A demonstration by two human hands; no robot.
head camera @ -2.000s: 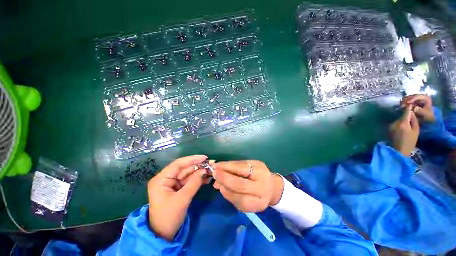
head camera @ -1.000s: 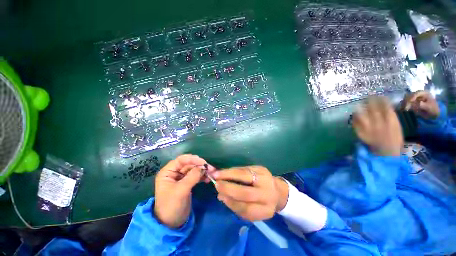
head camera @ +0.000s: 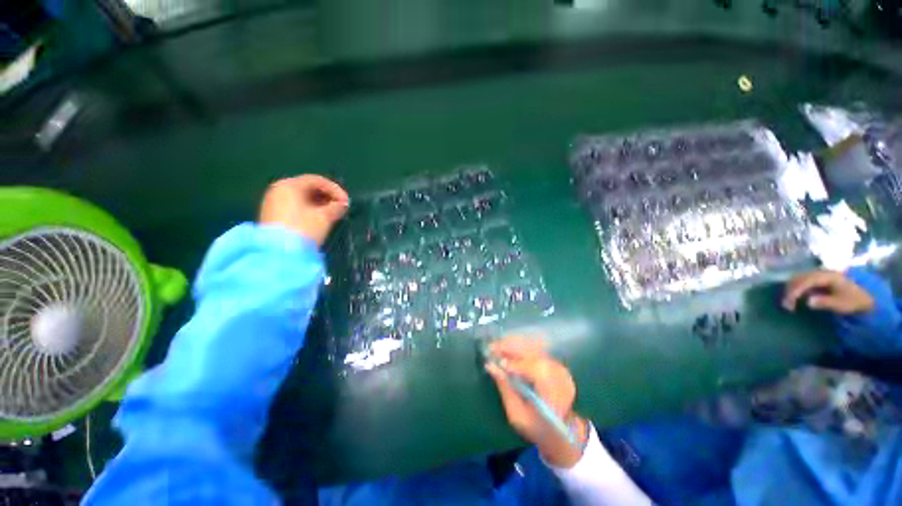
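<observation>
My left hand (head camera: pixel 307 206) is at the upper left corner of the clear blister tray (head camera: pixel 415 259), fingers curled together; whether a module is between the fingertips cannot be told. The tray lies flat, with small dark modules (head camera: pixel 482 206) in its pockets; its left part is hidden by my left hand and sleeve. My right hand (head camera: pixel 534 395) is below the tray's lower right edge, closed around a slim pale blue hand tool (head camera: pixel 542 403). The image is blurred.
A green desk fan (head camera: pixel 59 326) stands at the left. Stacked blister trays (head camera: pixel 692 208) lie at the right, with white scraps (head camera: pixel 839 235) beside them. A neighbour's hand (head camera: pixel 829 293) rests at the right, near small dark parts (head camera: pixel 716 323) on the green bench.
My hands have parted: the left reached up and left to the tray's corner, the right moved right with the tool. The view has tilted up. The neighbour's nearer hand has left the spot below the stack.
</observation>
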